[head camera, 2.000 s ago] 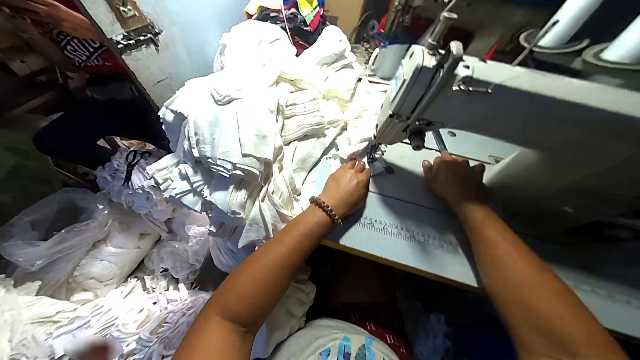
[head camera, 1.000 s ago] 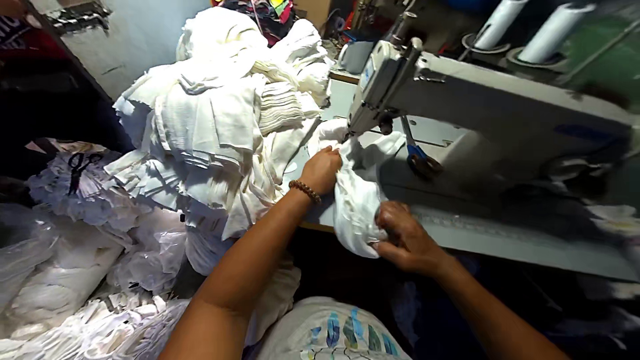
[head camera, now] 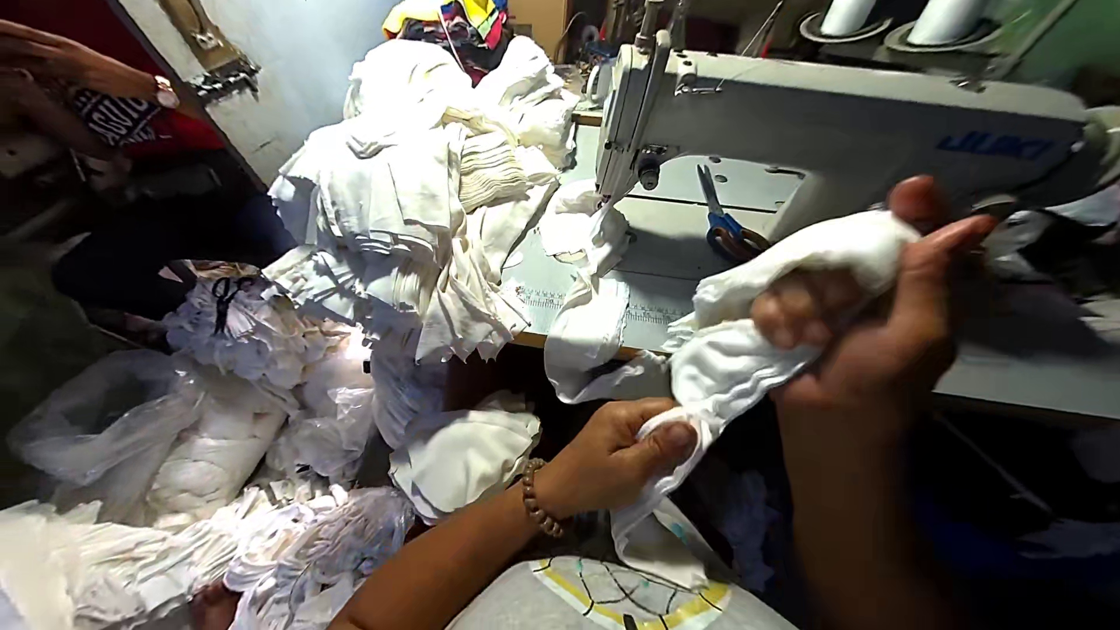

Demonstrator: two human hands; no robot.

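Observation:
Between my two hands a strip of white fabric (head camera: pixel 735 363) is stretched in front of the sewing machine (head camera: pixel 857 114). My left hand (head camera: pixel 612 455), with a beaded bracelet at its wrist, pinches the lower end. Raised at the right, my right hand (head camera: pixel 875 306) is blurred and gripped on the upper part of the fabric. Another white fabric piece (head camera: pixel 586 324) runs from under the needle area over the table edge. Scissors with blue and orange handles (head camera: pixel 731 232) lie on the machine bed, blades pointing away.
A tall heap of white fabric pieces (head camera: pixel 376 184) stands left of the machine. Lower left are plastic bags (head camera: pixel 210 446), more white pieces (head camera: pixel 289 542) and dark-handled scissors (head camera: pixel 229 302). Thread cones (head camera: pixel 941 22) stand behind the machine. Another person's arm (head camera: pixel 87 66) shows at upper left.
Both hands have moved away from the needle area toward me, the right one also up and to the right. The white fabric that was at the needle a second ago is now stretched between them.

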